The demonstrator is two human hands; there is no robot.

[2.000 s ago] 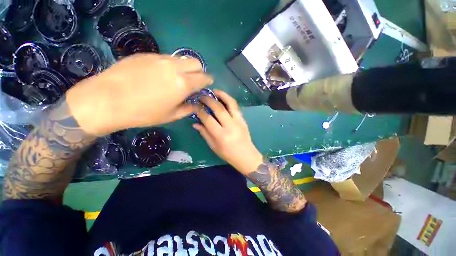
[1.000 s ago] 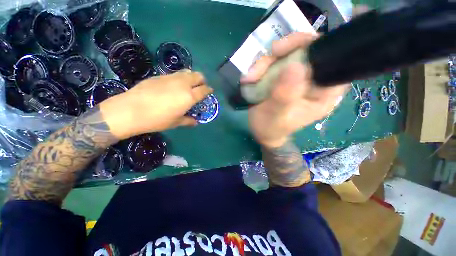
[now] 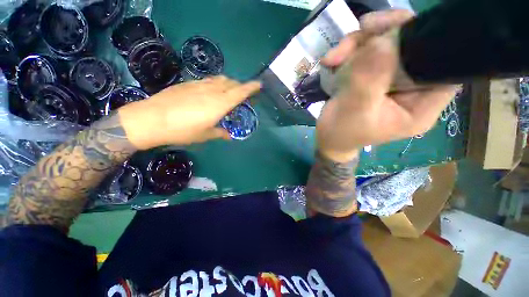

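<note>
A round housing with a blue board inside point(image 3: 241, 120) lies on the green bench mat in front of me. My left hand point(image 3: 185, 110) is on its left side, with fingers on its rim, and covers part of it. My right hand point(image 3: 377, 98) is wrapped around the grip of the electric screwdriver point(image 3: 464, 43), a large black cylinder at the upper right. The screwdriver's tip is over the near end of the screw feeder point(image 3: 322, 32), a white-grey metal box. The bit is too blurred to tell.
Several glossy black housings point(image 3: 94, 78) are piled at left in a clear plastic bag point(image 3: 29, 142). One housing point(image 3: 202, 57) lies behind my left hand, another point(image 3: 169, 173) near the front edge. Circuit boards point(image 3: 452, 123) lie at right. Bagged parts point(image 3: 394, 190) and cardboard boxes point(image 3: 432, 255) are lower right.
My right hand left the housing and took hold of the screwdriver, then moved with it slightly right. My left hand stays at the housing, its fingers now more stretched out.
</note>
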